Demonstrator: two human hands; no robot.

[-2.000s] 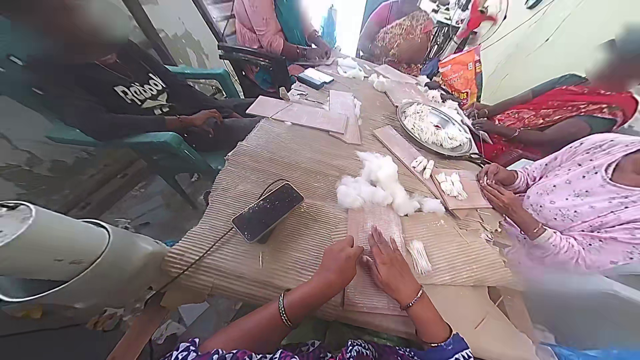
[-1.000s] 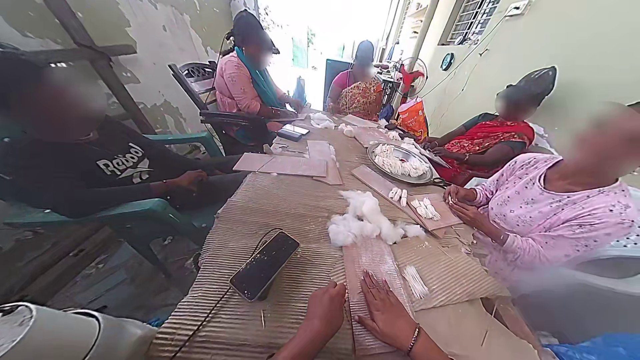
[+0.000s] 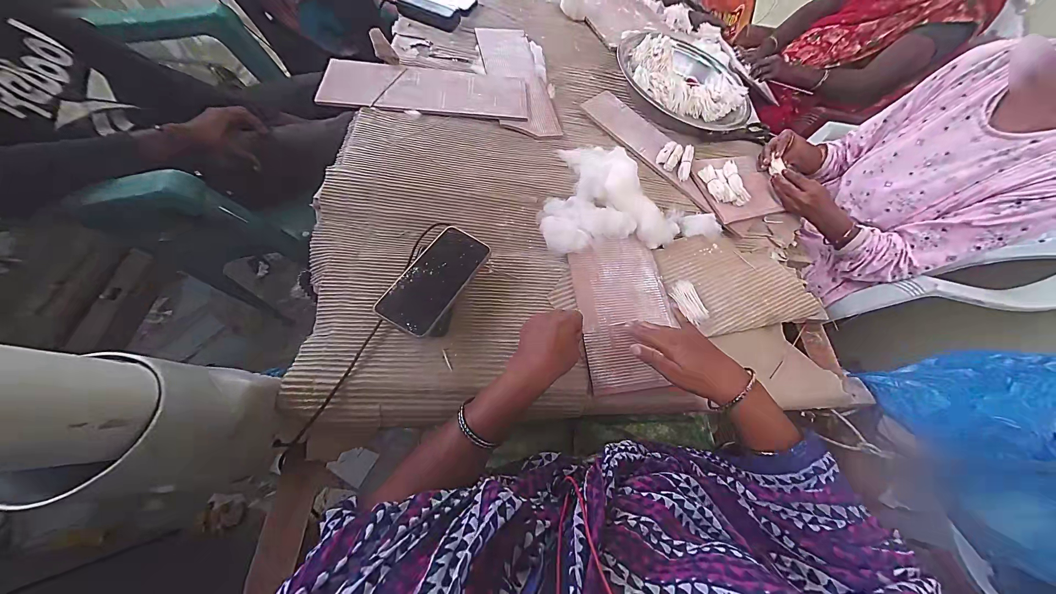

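A pinkish ribbed board (image 3: 620, 313) lies on the corrugated cardboard in front of me. My left hand (image 3: 551, 342), its fingers curled, is at the board's left edge; whether something is pinched in it cannot be made out. Flat over the board's right part rests my right hand (image 3: 685, 356), fingers extended, with nothing visible held. Fluffy white cotton (image 3: 606, 206) is heaped at the board's far end. Just beyond my right hand, a small bundle of white cotton wicks (image 3: 688, 302) lies on a cardboard piece (image 3: 734, 285).
A smartphone (image 3: 432, 282) with a cable lies left of the board. Farther off are a steel plate (image 3: 627, 78) of white wicks, more boards (image 3: 429, 89) and tied wick bundles (image 3: 724, 182). Co-workers sit at both sides; one at the right handles a small white piece.
The view has tilted up and then back down. My right hand now lies lower and farther right on the board than two seconds ago, while my left stays by the left edge.
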